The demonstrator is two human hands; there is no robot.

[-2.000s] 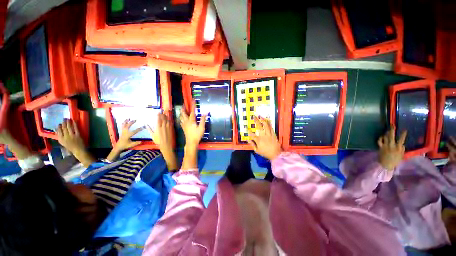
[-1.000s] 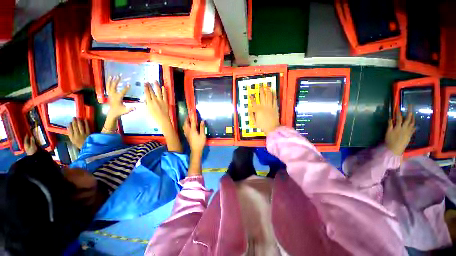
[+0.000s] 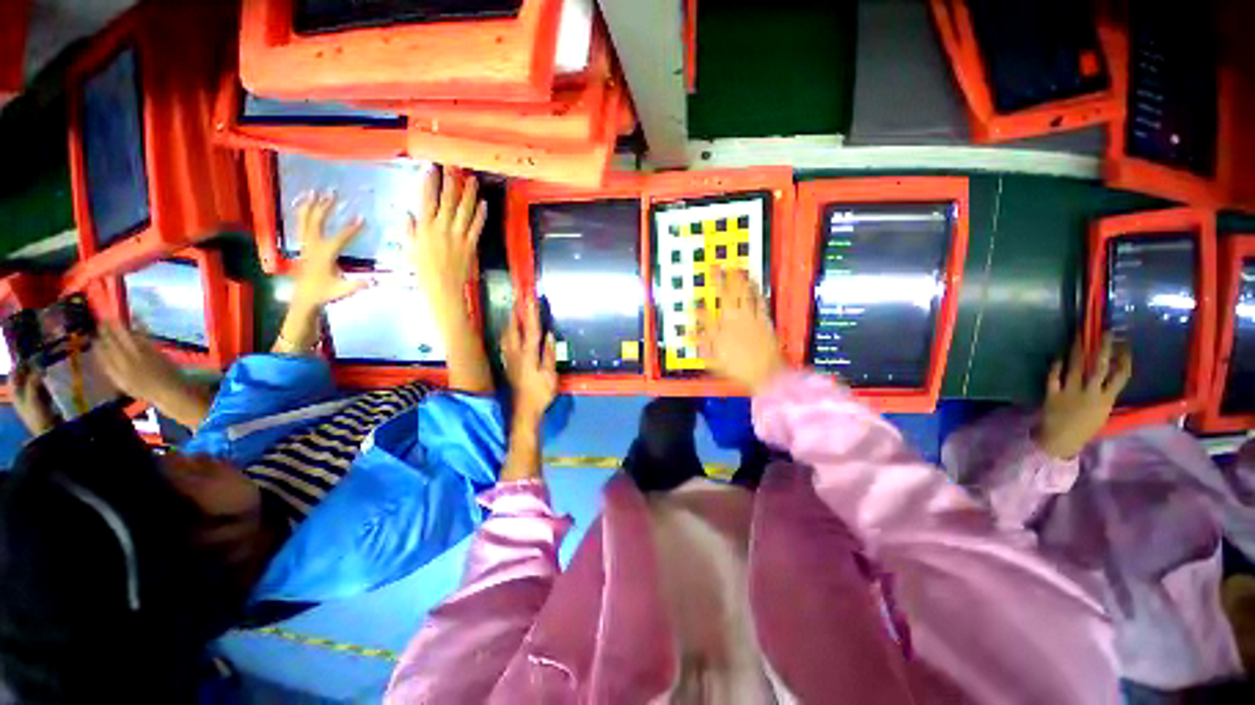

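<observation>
A tablet with a white and yellow grid of dark squares (image 3: 709,241) lies in an orange tray in front of me. My right hand (image 3: 736,331) lies over its lower right part, fingers spread on the screen. To its left is a tablet with a dark screen (image 3: 589,282) and small yellow blocks at its bottom. My left hand (image 3: 529,351) rests at the left edge of that tablet's orange tray. To the right, a tablet with a dark text list (image 3: 884,296) lies in its own orange tray, untouched.
A person in blue (image 3: 372,510) at left has both hands on white-screened tablets. A person in pink (image 3: 1142,523) at right touches a dark tablet (image 3: 1153,303). Stacked orange trays (image 3: 399,69) stand at upper left beside a metal post (image 3: 644,69). A rail (image 3: 908,159) runs behind the tablets.
My right hand has moved down the grid screen, and yellow areas have changed. The left tablet's text list has given way to a mostly dark screen with yellow blocks. My left hand has drawn back to the tray edge.
</observation>
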